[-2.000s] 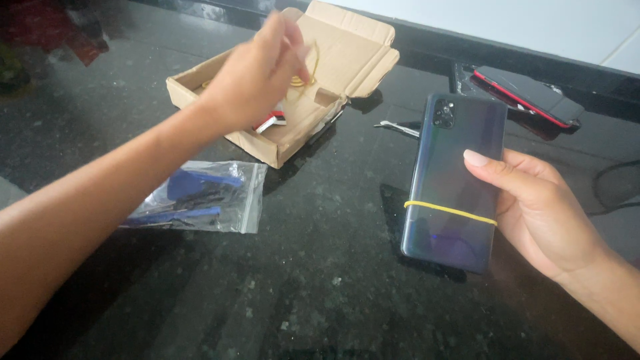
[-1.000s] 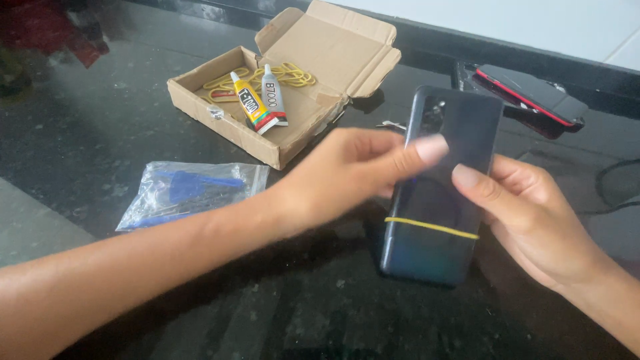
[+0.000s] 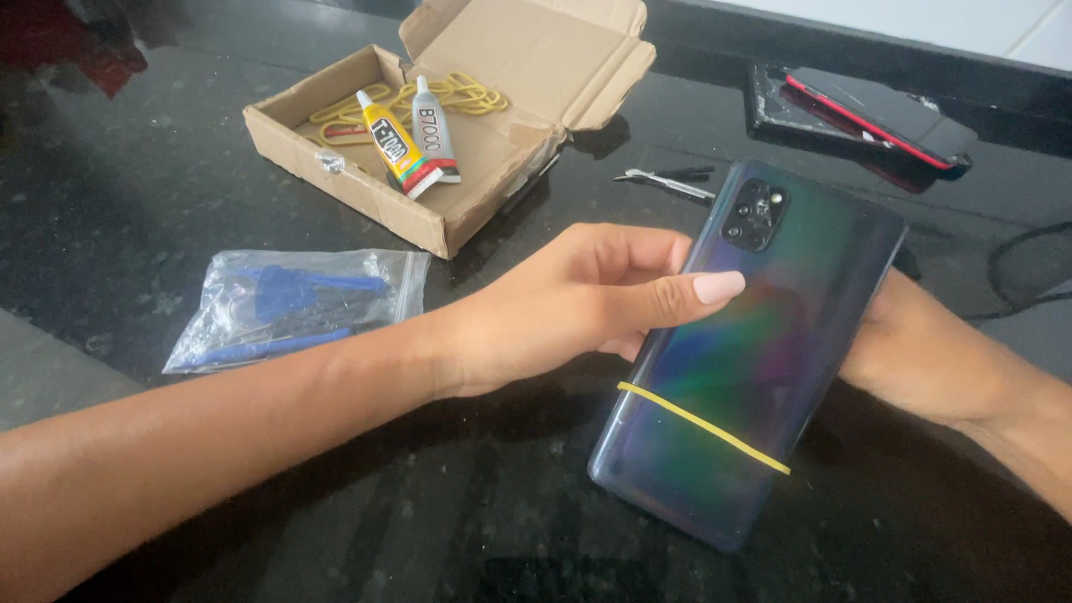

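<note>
A dark smartphone (image 3: pixel 754 360), its back facing me with an iridescent sheen, is tilted in front of me. Its camera block (image 3: pixel 754 214) sits at the upper left corner. A yellow rubber band (image 3: pixel 705 428) crosses the lower part of the phone. My left hand (image 3: pixel 586 297) grips the phone's left edge, thumb on the back cover and fingers curled at the side. Behind the phone, at its right edge, is my right hand (image 3: pixel 909 335), with its fingers hidden by the phone.
An open cardboard box (image 3: pixel 352 188) holds yellow rubber bands (image 3: pixel 473 94) and two glue tubes (image 3: pixel 400 151). Near my left forearm lies a zip bag (image 3: pixel 402 289) with blue pry tools. Metal tweezers (image 3: pixel 670 183) lie behind the phone; red-edged phone parts (image 3: pixel 888 117) lie at back right.
My left hand has moved from over the box to the phone and now holds its left edge. My right thumb, earlier on the phone's back, is now out of sight behind it. The phone has tilted.
</note>
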